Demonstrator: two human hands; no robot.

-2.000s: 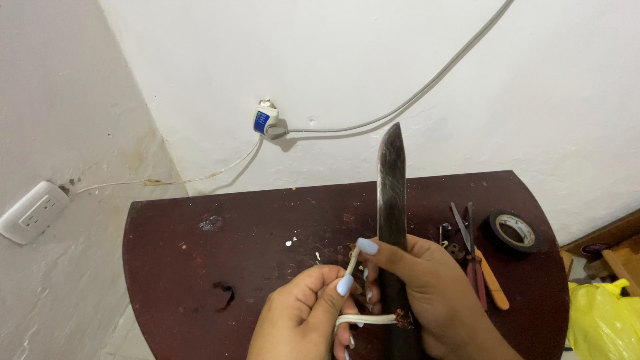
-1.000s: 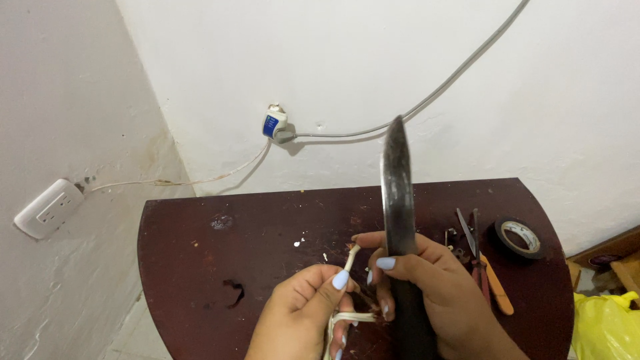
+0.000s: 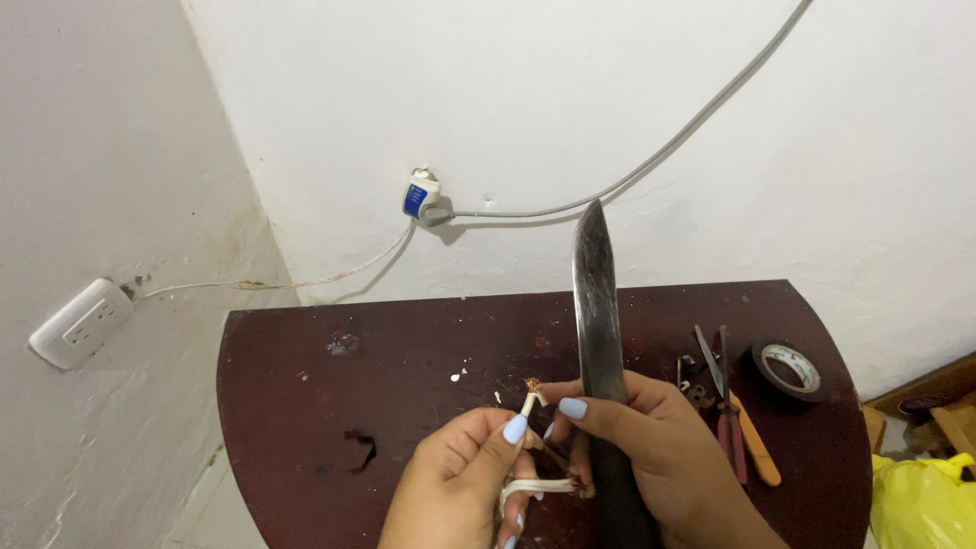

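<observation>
My left hand [image 3: 476, 476] pinches a white insulated electrical wire [image 3: 528, 406] between thumb and finger; frayed copper strands [image 3: 532, 384] show at its upper end, beside a small flap of insulation. A second white wire end [image 3: 541, 485], also with bare strands, sticks out to the right below. My right hand [image 3: 663, 442] is closed on the dark handle of a large knife [image 3: 597, 305], whose blade points up. Its index fingertip is close to the copper strands. The lower part of the wire is hidden by my left hand.
On the dark red wooden table [image 3: 290, 381] lie a roll of black electrical tape [image 3: 785, 371], an orange-handled knife [image 3: 755, 446], a red-handled tool [image 3: 730, 442], small metal parts [image 3: 695, 393] and white scraps [image 3: 456, 377]. A wall outlet [image 3: 82, 324], a plugged-in adapter [image 3: 422, 194] and a yellow bag [image 3: 919, 496] surround it.
The piece of insulation at the upper wire end now stands off as a flap, with copper strands showing above it. Both hands keep their holds on the wire and the large knife.
</observation>
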